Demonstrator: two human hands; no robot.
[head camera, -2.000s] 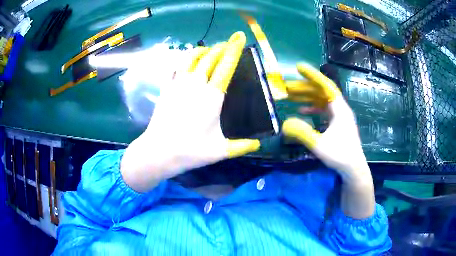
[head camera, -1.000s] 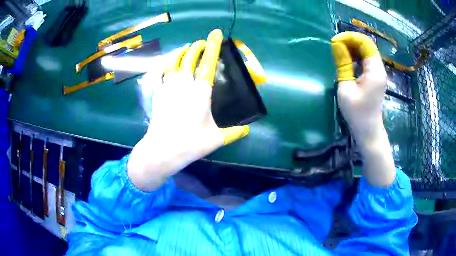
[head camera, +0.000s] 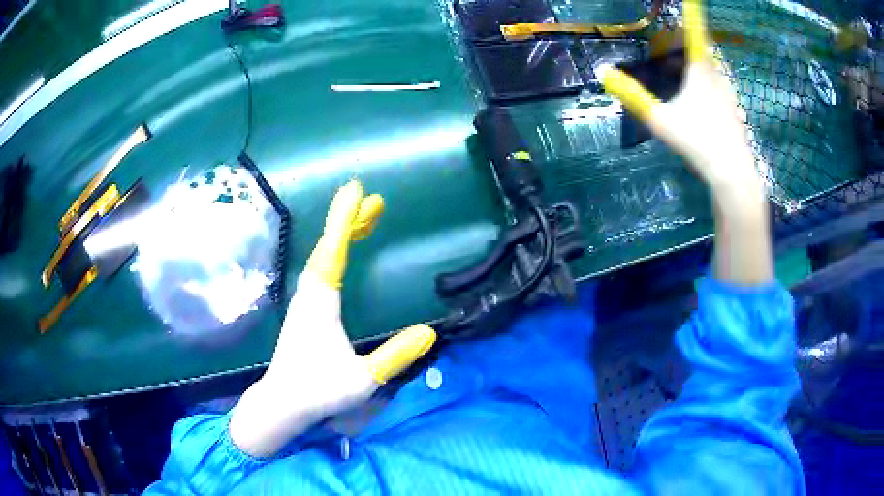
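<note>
My left hand (head camera: 325, 320), with yellow finger cots, is empty over the bench's front edge, thumb spread from the fingers. My right hand (head camera: 703, 126) is stretched over the clear blister tray (head camera: 620, 179) at the upper right, thumb and a finger around a dark panel (head camera: 663, 77). The fingers are blurred and partly hide the panel. Other dark panels (head camera: 528, 66) lie in the tray's upper pockets, with an orange flex cable (head camera: 572, 30) across them.
Panels with orange flex cables (head camera: 94, 203) lie at the left, beside a glaring white sheet (head camera: 208, 252). A black-handled tool (head camera: 509, 155) and dark straps lie by the tray. A thin white stick (head camera: 386, 88) and a black wire (head camera: 248, 97) lie further back. A panel tray (head camera: 58, 450) is at lower left.
The view has shifted to the right. The dark panel has left my left hand, which is lower and empty. My right hand has reached out over the blister tray, with a dark panel at its fingers.
</note>
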